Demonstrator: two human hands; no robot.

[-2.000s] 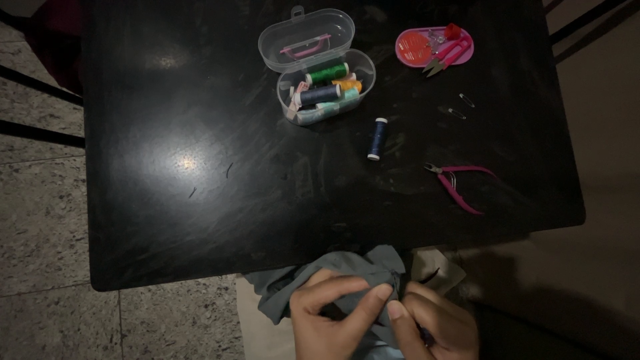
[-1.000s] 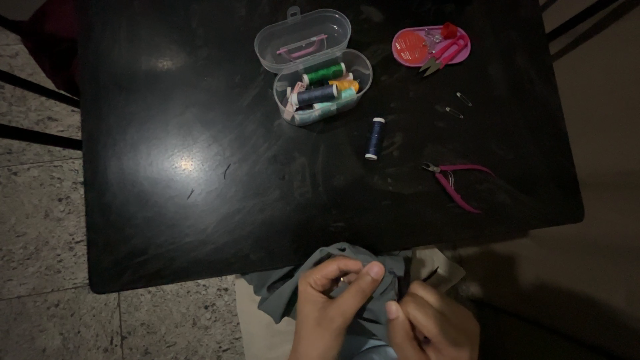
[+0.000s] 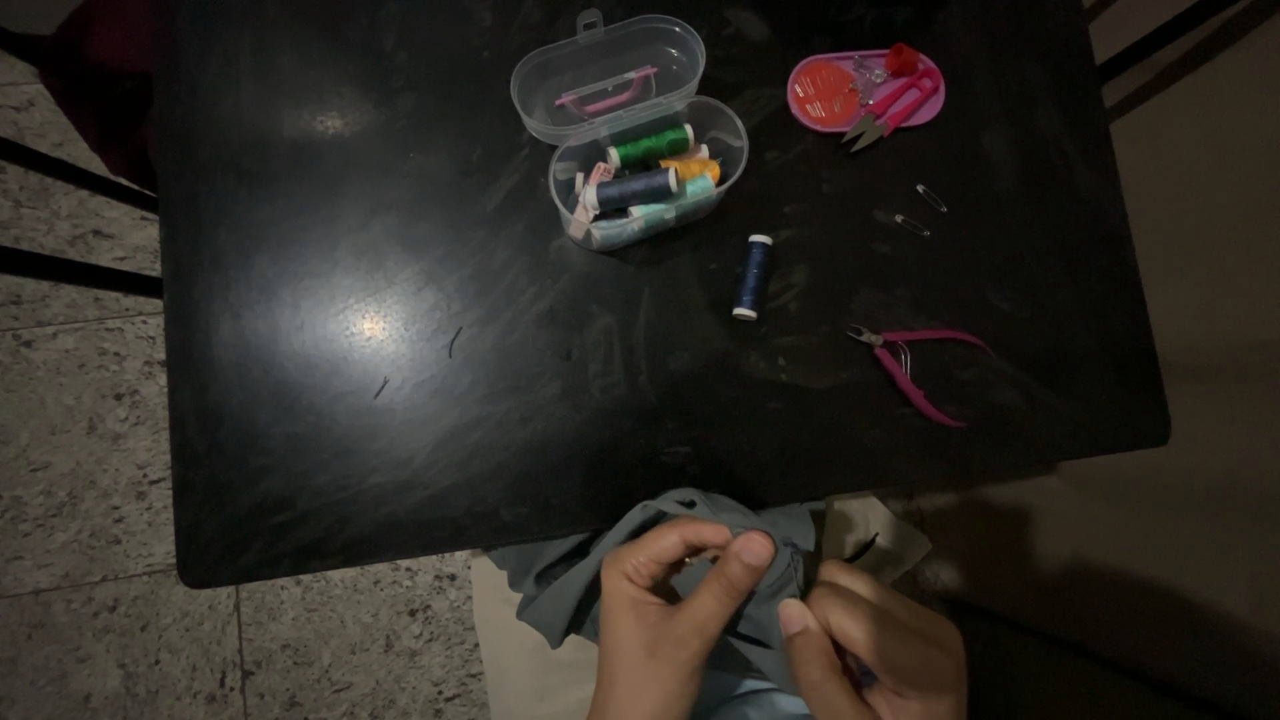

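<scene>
Grey-green fabric (image 3: 570, 575) lies bunched over my lap, below the table's near edge. My left hand (image 3: 680, 600) pinches a part of it between thumb and index finger. Close beside it on the right, my right hand (image 3: 875, 640) grips the same fabric, with its thumb on a fold. Whether a needle is between the fingers cannot be told. On the table, a spool of dark blue thread (image 3: 753, 278) lies on its side above my hands, and pink-handled nippers (image 3: 905, 375) rest to its right with their handles spread.
A clear plastic box (image 3: 735, 160) with its lid up holds several thread spools on the black table (image 3: 300, 450). A pink tray (image 3: 797, 112) carries needles and pink thread snips (image 3: 895, 112). Two safety pins (image 3: 931, 198) lie nearby. Short dark thread pieces (image 3: 455, 342) are at the left.
</scene>
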